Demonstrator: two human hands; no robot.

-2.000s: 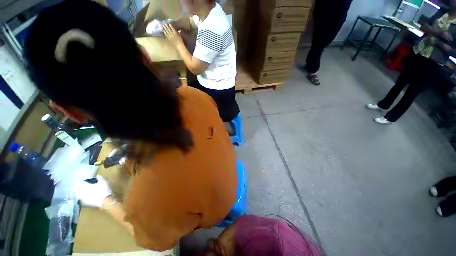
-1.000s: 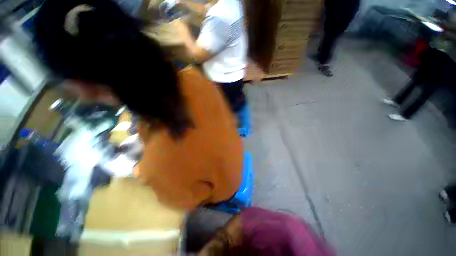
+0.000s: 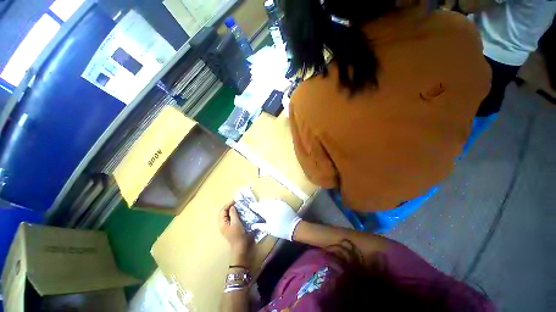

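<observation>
A bubble bag (image 3: 247,212), silvery and crinkly with dark showing through, is held between my two hands above the tan cardboard sheet (image 3: 207,244). My bare left hand (image 3: 232,224) grips its left side, with bracelets on the wrist. My right hand (image 3: 277,220), in a white knit glove, holds its right side. Whether a box is inside I cannot tell.
An open small carton (image 3: 155,159) lies on its side behind my hands. A larger open carton (image 3: 76,259) stands at lower left. A person in orange (image 3: 390,116) sits at right, beside a black box (image 3: 272,103) and loose plastic bags (image 3: 262,73). Clear plastic lies at the bottom.
The view has swung left and down to the bench. Both my hands and the bubble bag now show; they were not visible before. The person in orange appears further right.
</observation>
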